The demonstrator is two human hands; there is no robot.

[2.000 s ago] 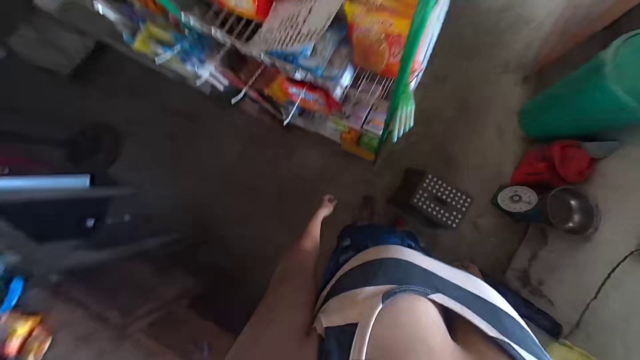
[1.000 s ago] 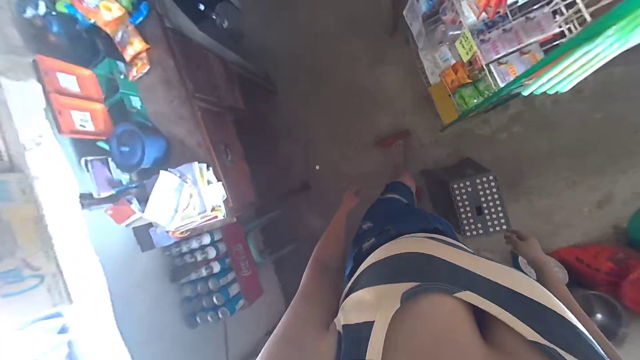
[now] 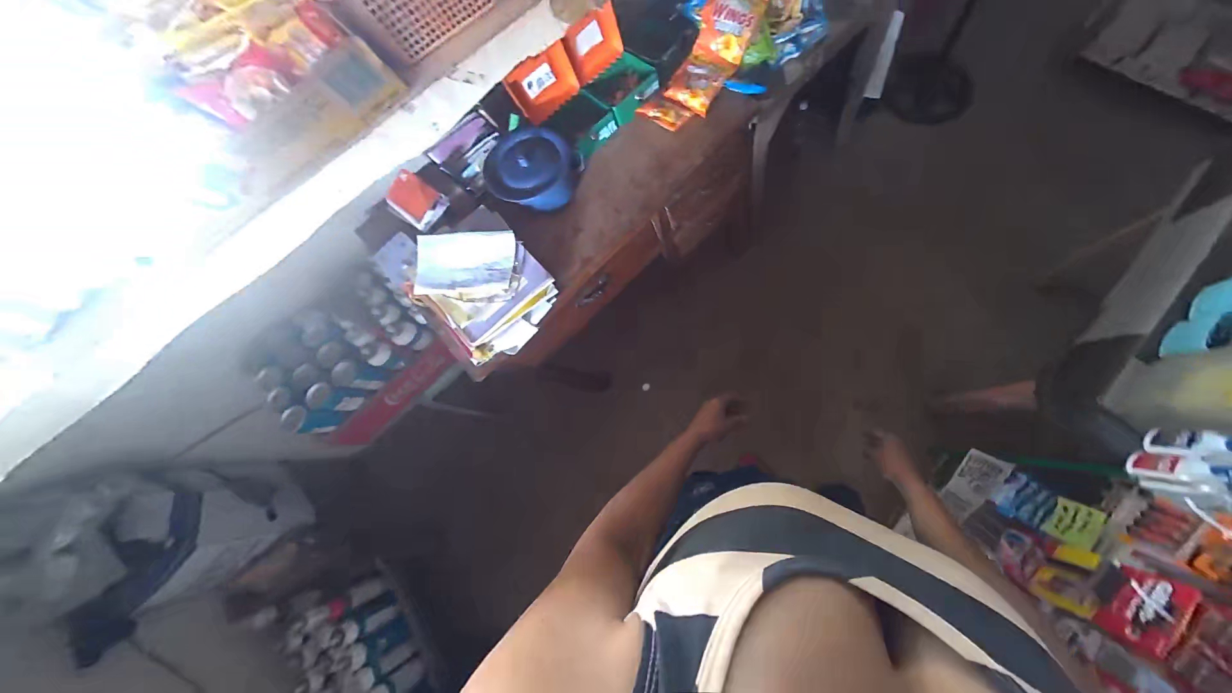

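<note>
My left hand (image 3: 717, 418) hangs over the dark floor in front of me, fingers loosely curled and apart, with nothing seen in it. To its right my right hand (image 3: 889, 456) is held low beside the shelf of packaged goods (image 3: 1078, 520); its fingers look slightly spread and hold nothing visible. Ahead and to the left is a wooden desk (image 3: 635, 212). On the desk are a stack of papers and booklets (image 3: 481, 289), a lidded blue container (image 3: 531, 168), orange and green boxes (image 3: 544, 85) and orange snack packets (image 3: 707, 72).
A red crate of bottles (image 3: 395, 395) stands beside the desk, and more bottles (image 3: 356, 635) are at lower left. A fan-like round base (image 3: 926, 89) rests on the floor beyond the desk. Wooden furniture legs (image 3: 987, 397) jut out at right, near the packaged goods.
The view has swung widely, so the desk now lies ahead and the packaged goods at lower right. My right hand, near the perforated stool one second ago, is now beside the packaged goods.
</note>
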